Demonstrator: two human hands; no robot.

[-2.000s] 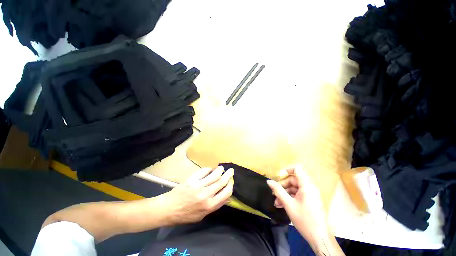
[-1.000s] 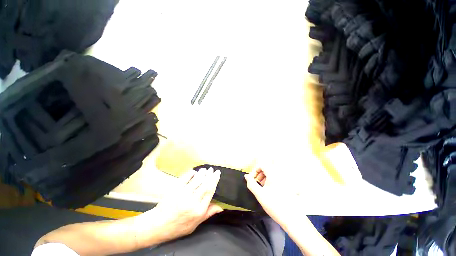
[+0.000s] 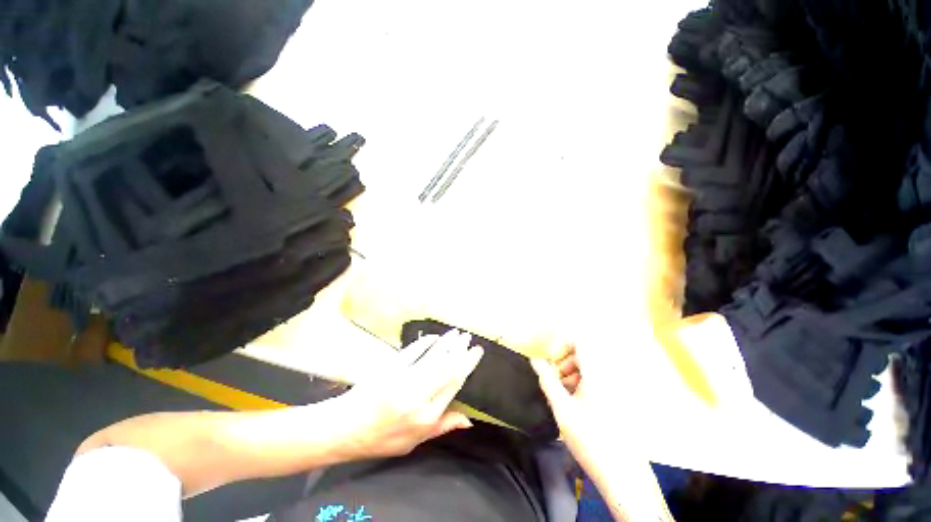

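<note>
A folded black fabric piece (image 3: pixel 502 383) lies at the near table edge as a flat band. My left hand (image 3: pixel 424 385) lies flat on its left part, with the fingers together and pointing away. My right hand (image 3: pixel 568 385) is at its right end, with thumb and bent fingers at the edge of the cloth; glare washes out the hand, and whether it pinches the cloth is hard to tell. Two narrow dark strips (image 3: pixel 458 161) lie side by side on the table beyond my hands.
A layered stack of black frame panels (image 3: pixel 250 235) stands at the left. A black heap (image 3: pixel 153 41) lies behind it. A large black panel heap (image 3: pixel 806 173) fills the right side. Tan cardboard (image 3: pixel 669 260) shows beside it. Yellow tape (image 3: pixel 194 385) runs along the near left edge.
The view has shifted, first right, then partly back. Both hands stay at the black cloth; my left hand now lies flatter on it than two seconds ago.
</note>
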